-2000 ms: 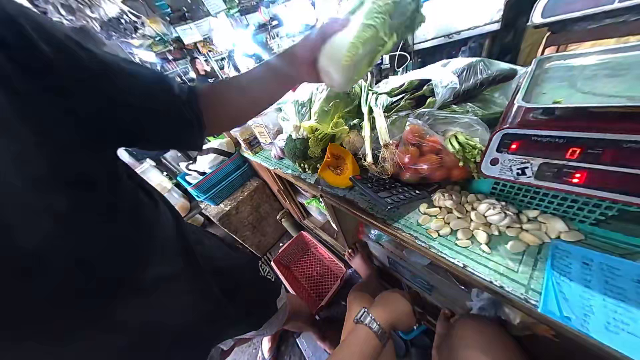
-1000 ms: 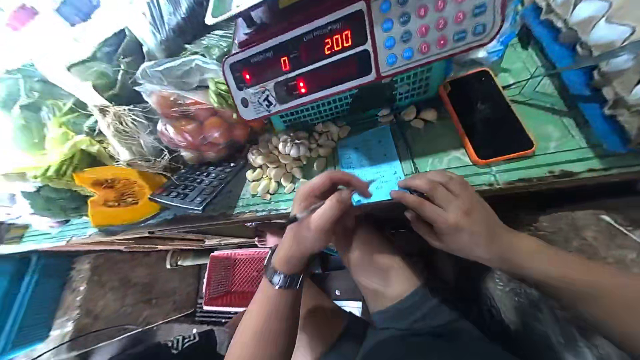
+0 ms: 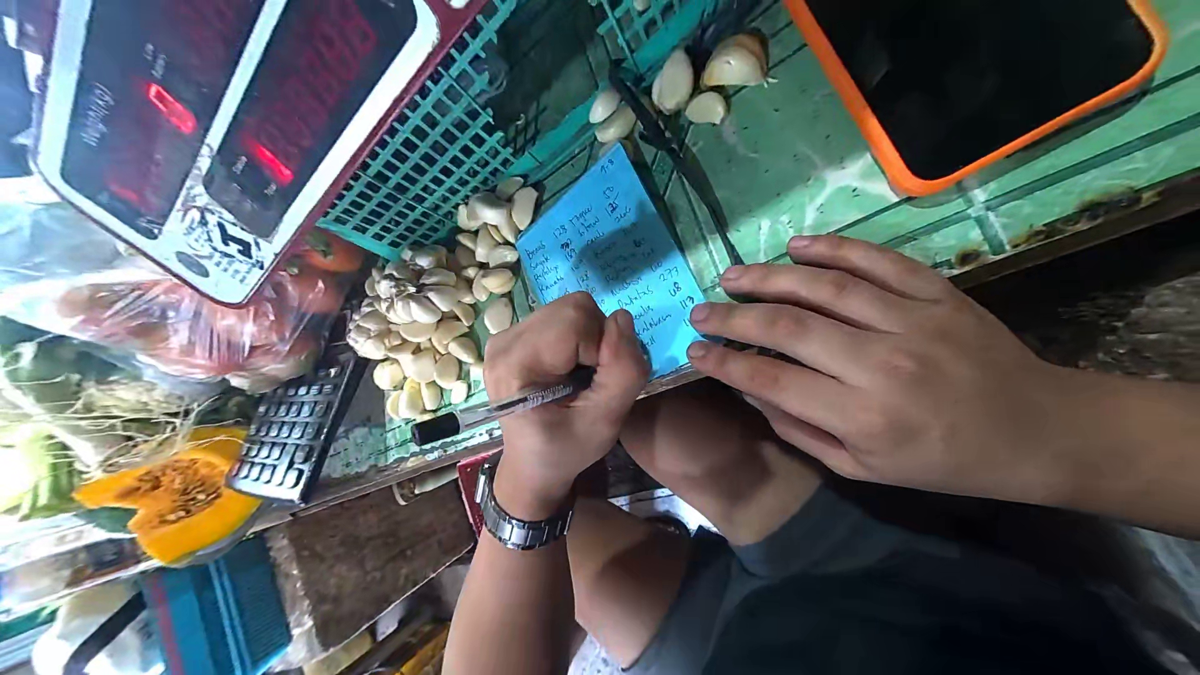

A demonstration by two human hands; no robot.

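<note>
My left hand (image 3: 562, 394), with a metal watch at the wrist, is closed on a clear ballpoint pen (image 3: 511, 405); the pen's black end points left, and its tip is hidden behind the fingers. Beneath this hand lies a blue sheet of paper (image 3: 614, 239) with handwriting on it. My right hand (image 3: 844, 347) reaches in from the right with fingers spread, fingertips at the paper's right edge and the counter; its thumb is mostly hidden. A heap of peeled garlic cloves (image 3: 422, 328) lies left of the paper on the green counter (image 3: 806, 150).
An orange-cased phone (image 3: 1003, 84) lies at upper right, near loose garlic cloves (image 3: 673, 82) and a dark strap. A digital scale (image 3: 216, 122) stands upper left by a green plastic basket (image 3: 431, 141). Bagged tomatoes (image 3: 187, 319), a calculator (image 3: 291, 431) and a cut pumpkin (image 3: 178, 487) sit left.
The view has swung from the vegetables and a person in black holding a leafy vegetable to the blue paper, now closer. My left hand has closed further over the paper's lower edge.
</note>
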